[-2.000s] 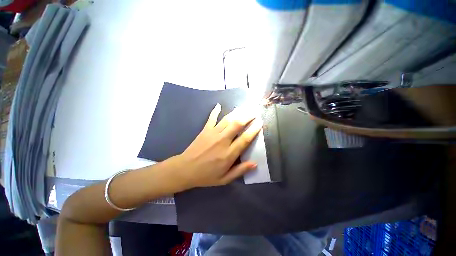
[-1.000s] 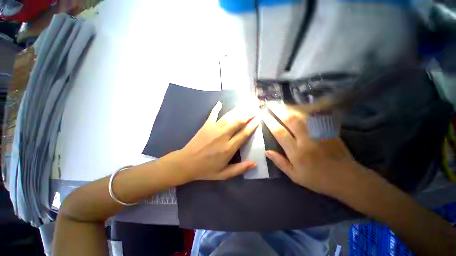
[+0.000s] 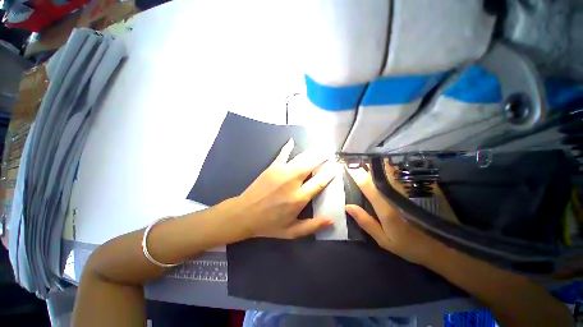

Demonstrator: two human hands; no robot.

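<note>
A dark grey garment panel (image 3: 307,274) lies on the white table under the needle area, one part reaching up left and one over the front edge. A narrow light strip (image 3: 331,214) lies on it between my hands. My left hand (image 3: 272,198) lies flat on the panel and strip, fingers spread, fingertips by the bright needle area. My right hand (image 3: 390,223) rests on the cloth right of the strip, partly hidden behind the sewing machine's parts. The white sewing machine head (image 3: 435,51) has a blue stripe. Glare hides the needle and presser foot.
A long stack of pale grey cut pieces (image 3: 54,153) lies at the left table edge. A printed ruler (image 3: 198,269) runs along the front edge. A blue crate (image 3: 470,318) shows below at right. Dark cloth (image 3: 511,198) lies right of the machine.
My right hand has come in from the right and lies on the cloth. My left hand stays on the panel. The machine head looks shifted and larger as the view moved.
</note>
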